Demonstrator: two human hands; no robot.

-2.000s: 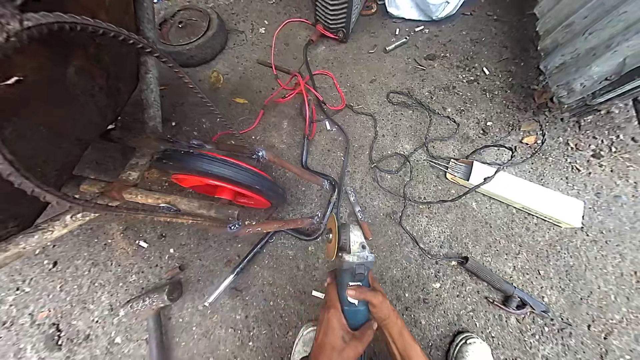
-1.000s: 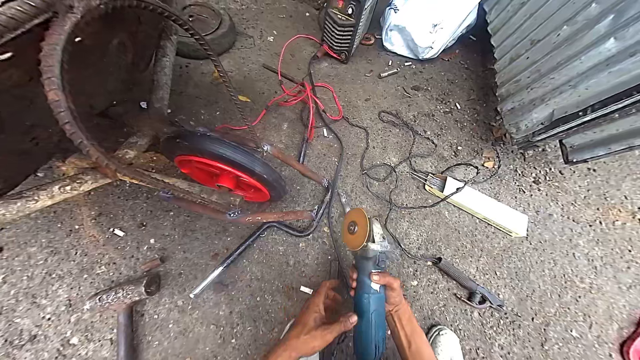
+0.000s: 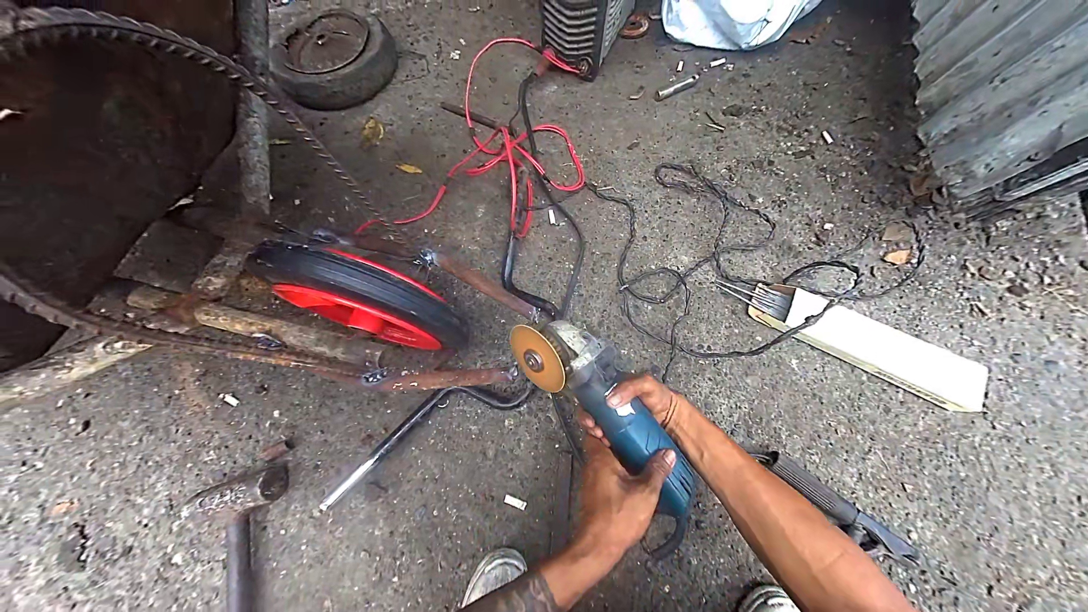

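My left hand (image 3: 620,489) grips the rear body of a blue angle grinder (image 3: 633,433). Nearer the head, my right hand (image 3: 646,399) is closed around the same tool. The grinder's tan disc (image 3: 537,359) faces up and left, beside the end of a rusty metal bar (image 3: 446,378). Whether the disc touches the bar I cannot tell. A second rusty bar (image 3: 484,285) runs toward the grinder head from above left. Between the bars at the left lies a black tyre with a red wheel hub (image 3: 361,314). A bent dark metal tube (image 3: 387,446) passes below the bars.
A hammer (image 3: 240,493) lies lower left. To the right are an open box of welding rods (image 3: 892,353) and an electrode holder (image 3: 816,489). Red cable (image 3: 510,149) and black cable (image 3: 629,246) trail over the ground from a welding machine (image 3: 582,30). Corrugated metal sheet (image 3: 1003,85) stands upper right.
A second ago my left hand was apart from the grinder; now it grips the body. The grinder has moved to the bar ends, its disc turned toward the left.
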